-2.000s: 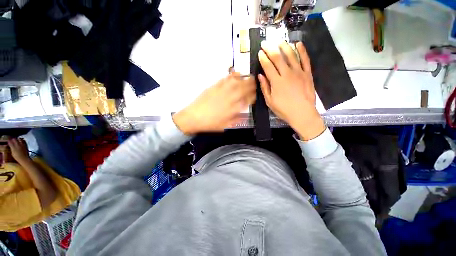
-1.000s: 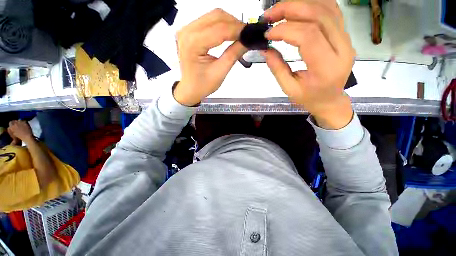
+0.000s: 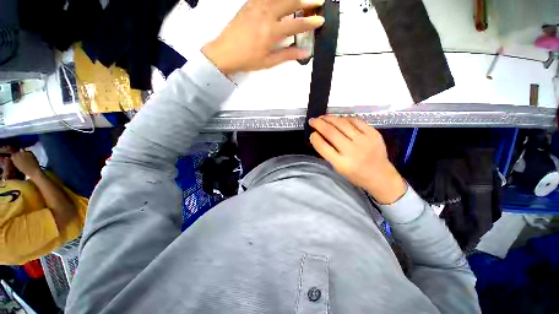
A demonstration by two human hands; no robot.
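A narrow black fabric strip (image 3: pixel 324 67) runs from the top edge of the picture down over the table's front edge. My right hand (image 3: pixel 355 150) holds its lower end at the table edge. My left hand (image 3: pixel 266 34) is beside the strip's upper part, fingers apart, fingertips close to it; contact is unclear. A wider dark fabric panel (image 3: pixel 418 52) lies flat to the right. The sewing machine head is out of the picture at the top.
A dark heap of cut pieces (image 3: pixel 116 37) lies at the left on a yellow-brown card (image 3: pixel 101 80). An orange-brown handled tool (image 3: pixel 480 15) and a thin pale tool (image 3: pixel 494 63) lie right. A person in yellow (image 3: pixel 37 208) is at far left.
The strip, bunched between both hands before, now hangs stretched out. My right hand has come down to the table edge; my left hand has moved up and its fingers have spread.
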